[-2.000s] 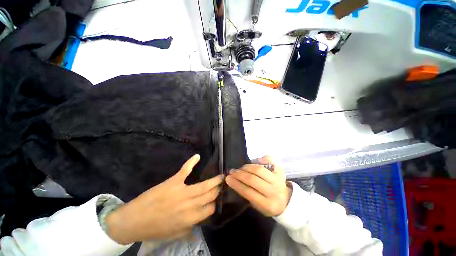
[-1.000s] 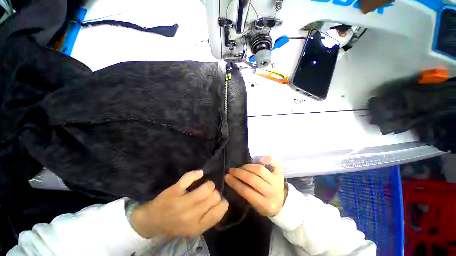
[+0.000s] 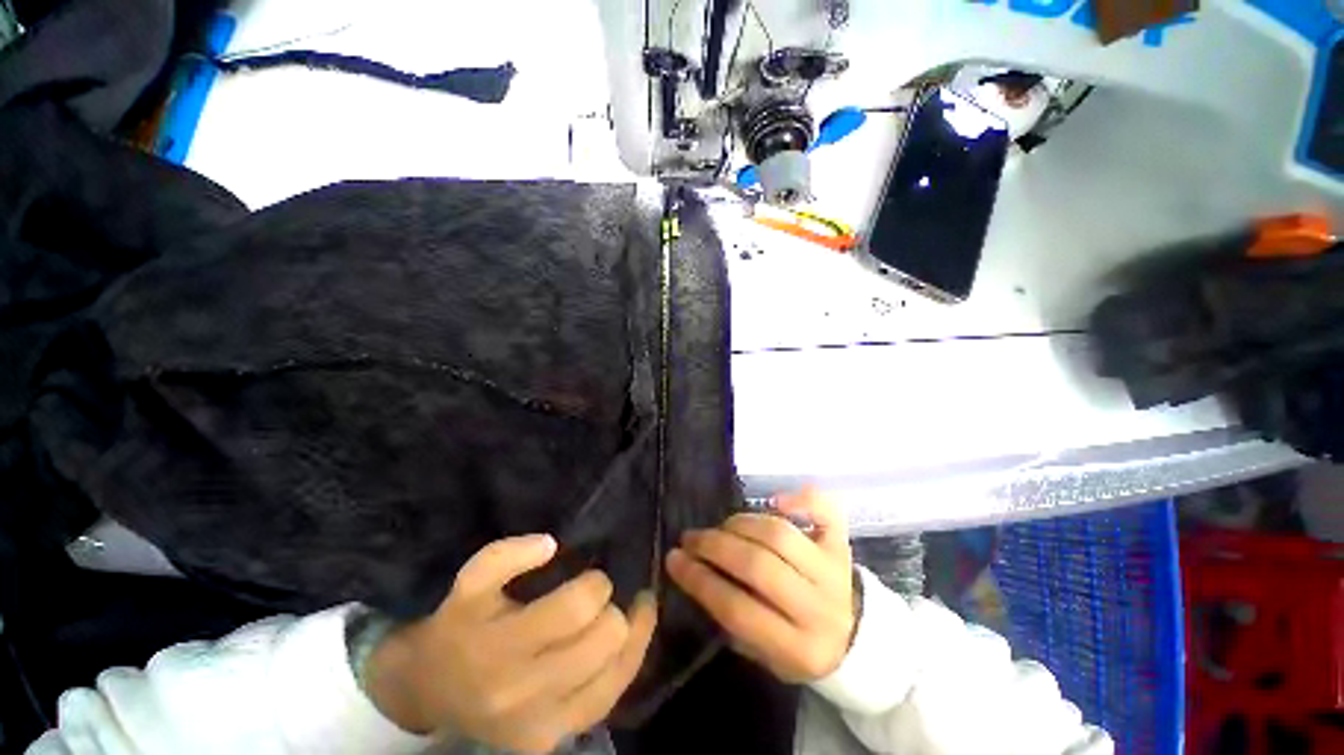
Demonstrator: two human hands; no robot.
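Note:
A dark garment body (image 3: 398, 310) spreads left of the needle area and hangs over the table's front edge. A zipper (image 3: 665, 339) with pale, brassy teeth runs straight down from the sewing machine head (image 3: 671, 89), with a dark facing strip (image 3: 702, 339) on its right. My left hand (image 3: 516, 642) grips the cloth just left of the zipper line near the table edge, fingers curled. My right hand (image 3: 774, 590) pinches the strip just right of the line. The presser foot and needle are too small and dark to make out.
A smartphone (image 3: 939, 192) and an orange-yellow tool (image 3: 803, 226) lie right of the machine head. A dark bundle (image 3: 1216, 332) with an orange block (image 3: 1293, 235) is at the right. A thin scrap (image 3: 376, 70) lies back left. A blue basket (image 3: 1098, 620) and red plastic (image 3: 1268, 634) are below right.
My left hand has curled its fingers onto the cloth and shifted slightly down. My right hand has moved slightly down and right. The zipper line now shows straighter and less covered by cloth.

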